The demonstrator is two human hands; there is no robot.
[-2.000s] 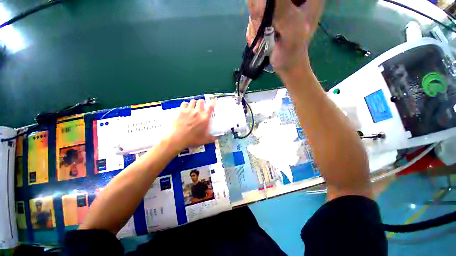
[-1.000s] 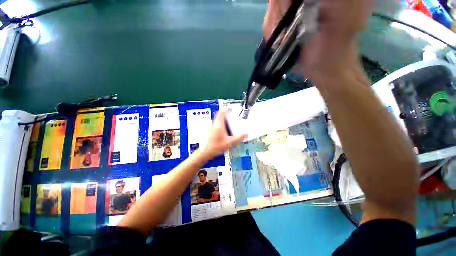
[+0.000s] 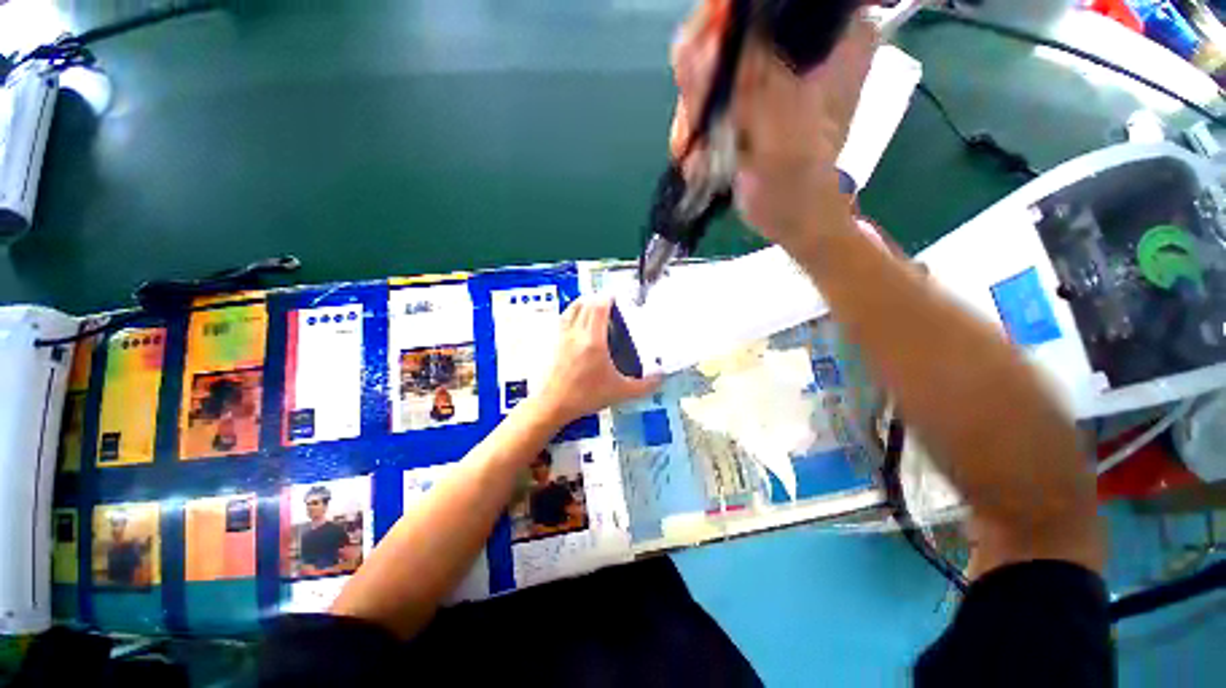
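A white appliance housing (image 3: 733, 298) lies across the worn pad at the bench's back edge, its dark oval end facing left. My left hand (image 3: 592, 360) holds this end, thumb in front and fingers behind. My right hand (image 3: 766, 128), partly blurred, grips the electric screwdriver (image 3: 683, 202) above the housing. The driver's silver nose (image 3: 654, 266) points down at the housing's top near the dark end. Whether the tip touches is hard to tell. My right forearm hides the housing's right end.
The picture-covered mat (image 3: 269, 470) runs left. Another white housing (image 3: 27, 470) stands at its left end. The green conveyor (image 3: 403, 148) carries housings at far left and upper right, and black cables. The screw feeder (image 3: 1062, 296) is at right.
The earlier housing, with its vent slots and lead at the driver, is gone from the mat; one with a dark end is held further right. The driver has shifted slightly left since one second ago.
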